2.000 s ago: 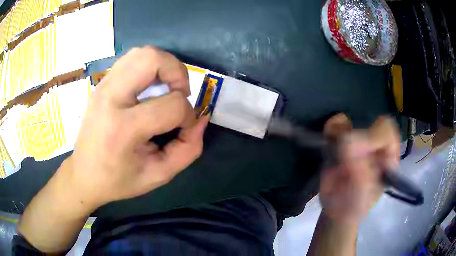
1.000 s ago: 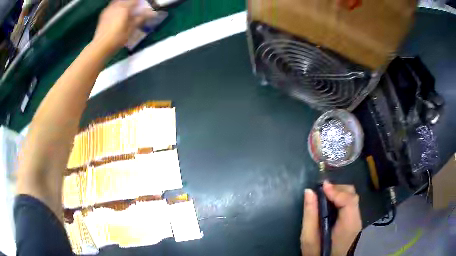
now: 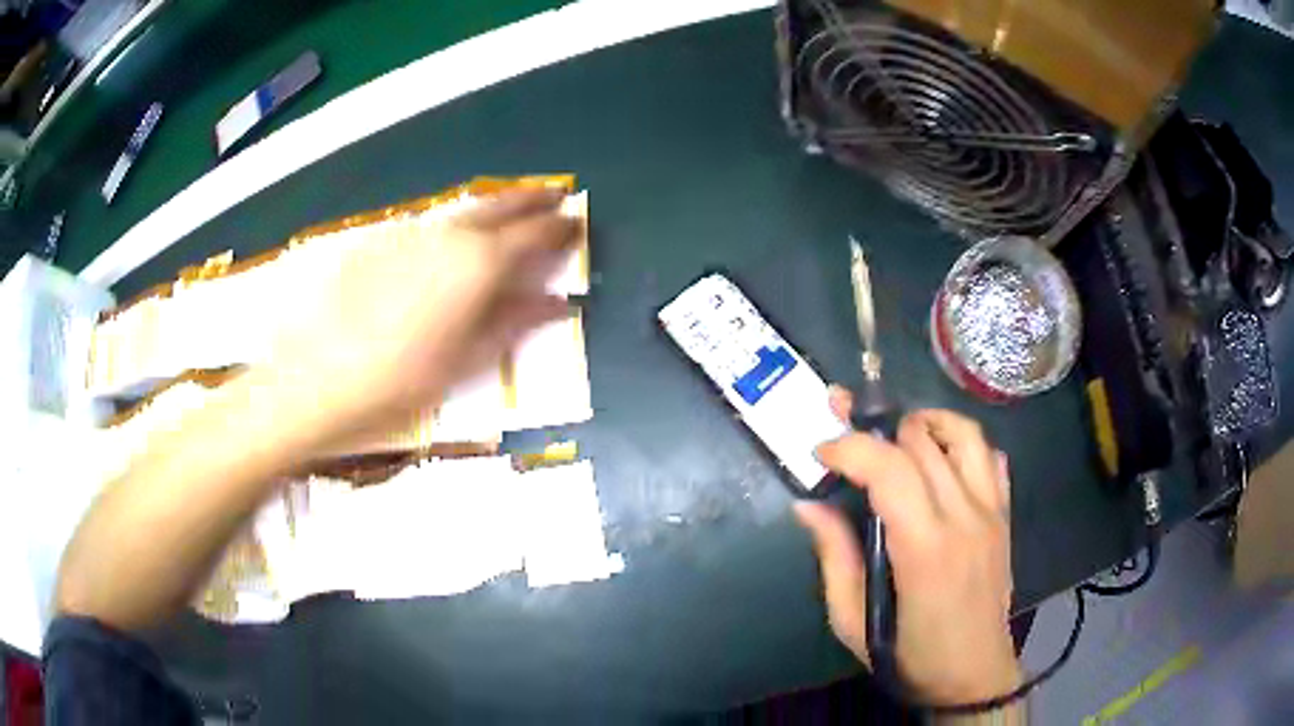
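Note:
A phone unit (image 3: 759, 376) lies tilted on the dark green mat, with a white panel, a blue strip and a black edge. My right hand (image 3: 922, 553) holds the black soldering iron (image 3: 869, 333), its bare tip pointing away from me beyond the hand. Fingers of that hand touch the near end of the phone unit. My left hand (image 3: 440, 319) is blurred over the rows of stacked LCD modules (image 3: 440, 536), its fingertips at the right end of the far rows. Whether it grips a module cannot be told.
The round tip-cleaning tin (image 3: 1005, 319) is right of the iron. Behind it stand the fan (image 3: 930, 121) and a cardboard box (image 3: 1100, 50). The black soldering station (image 3: 1135, 411) is at the right. Another unit (image 3: 267, 102) lies on the green strip beyond the white edge.
My left hand has come back from the green strip to the stacked modules. A phone unit now lies on the mat. The iron has left the tin and moved left.

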